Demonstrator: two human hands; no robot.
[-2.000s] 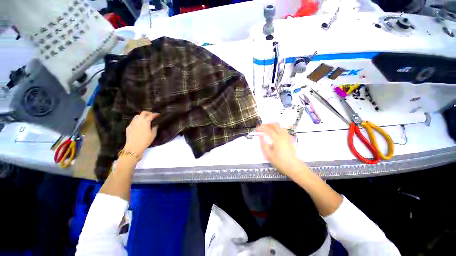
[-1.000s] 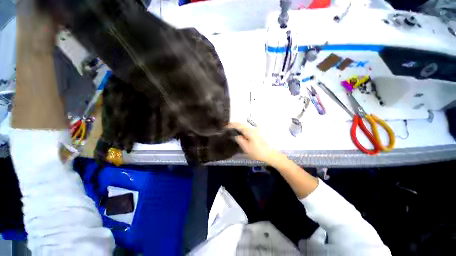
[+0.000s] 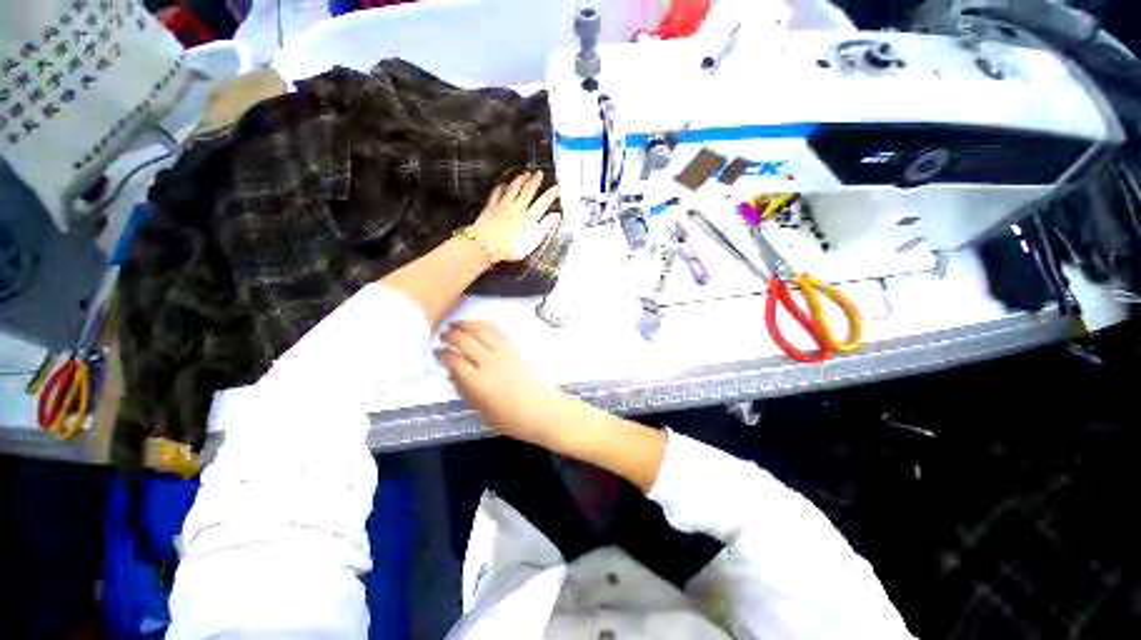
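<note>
Dark plaid cloth (image 3: 300,188) lies bunched on the left of the white sewing table, its right edge beside the needle area (image 3: 604,206) of the white sewing machine (image 3: 751,106). My left hand (image 3: 518,220) rests flat on the cloth's right part with fingers spread, close to the machine's left end. My right hand (image 3: 491,375) is over the white table below the cloth, fingers slightly curled, holding nothing that I can see. The cloth's left part hangs over the table edge.
Red-and-yellow-handled scissors (image 3: 811,319), snips (image 3: 689,254) and tweezers (image 3: 730,241) lie on the machine bed. Another pair of scissors (image 3: 65,398) is at the far left. A grey measuring strip (image 3: 701,385) runs along the front edge. A white printed bag (image 3: 88,100) is at upper left.
The cloth, lifted by my left hand a second ago, now lies on the table. My left hand has moved right onto it near the needle. My right hand has let go of the cloth's edge.
</note>
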